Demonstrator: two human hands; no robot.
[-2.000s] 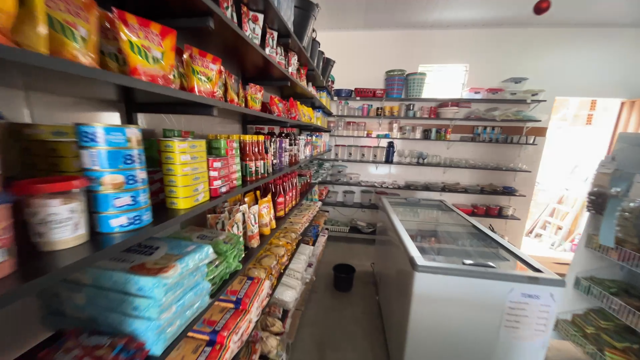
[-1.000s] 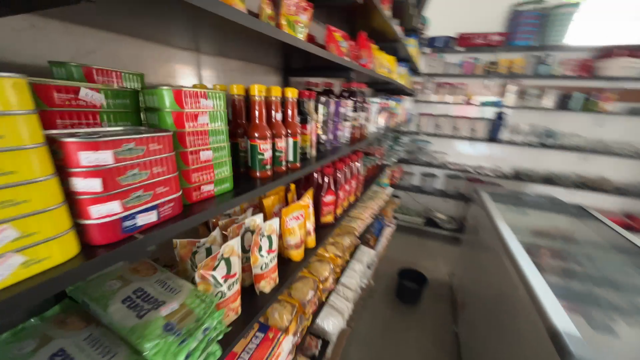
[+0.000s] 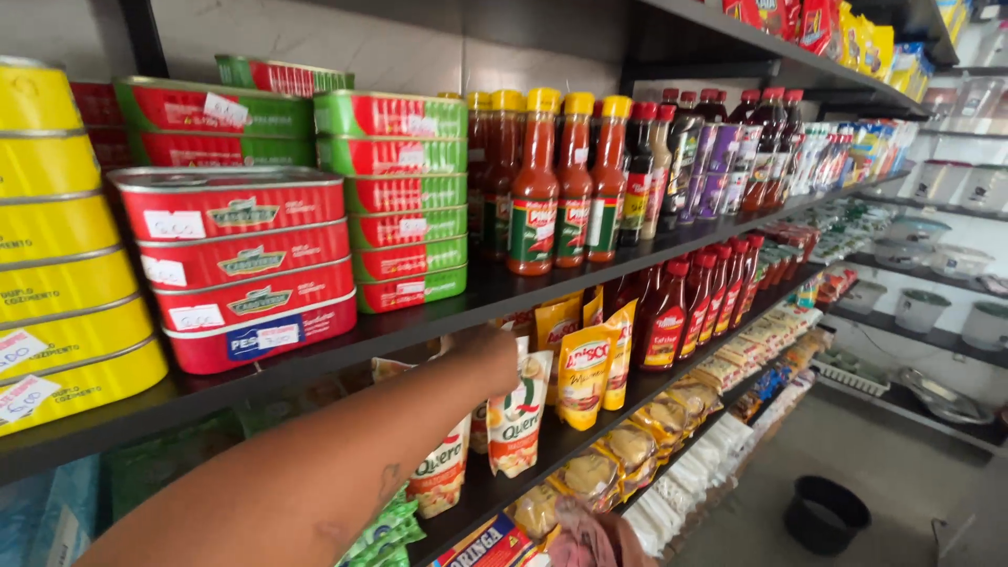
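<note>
My left arm reaches in from the lower left, and my left hand (image 3: 484, 358) is among the pouches on the middle shelf. It is at the top of a white Quero mayonnaise pouch (image 3: 516, 421); its fingers are hidden, so a grip cannot be told. Another such pouch (image 3: 441, 472) stands below my wrist. Yellow Arisco pouches (image 3: 585, 374) are just right of the hand, and red ketchup bottles (image 3: 665, 319) are beyond them. At the bottom edge, my right hand (image 3: 626, 543), partly out of view, holds a pink cloth (image 3: 581, 535).
On the shelf above are red fish tins (image 3: 248, 252), yellow tins (image 3: 67, 260), red-and-green tins (image 3: 402, 205) and hot sauce bottles (image 3: 535, 189). The shelf edge (image 3: 378, 339) runs just over my left hand. Bagged goods (image 3: 622, 449) lie below. A black bucket (image 3: 825, 516) is on the floor.
The view has moved in close to the left shelves. Both of my hands have come into view, the left one at the pouches and the right one low with the cloth.
</note>
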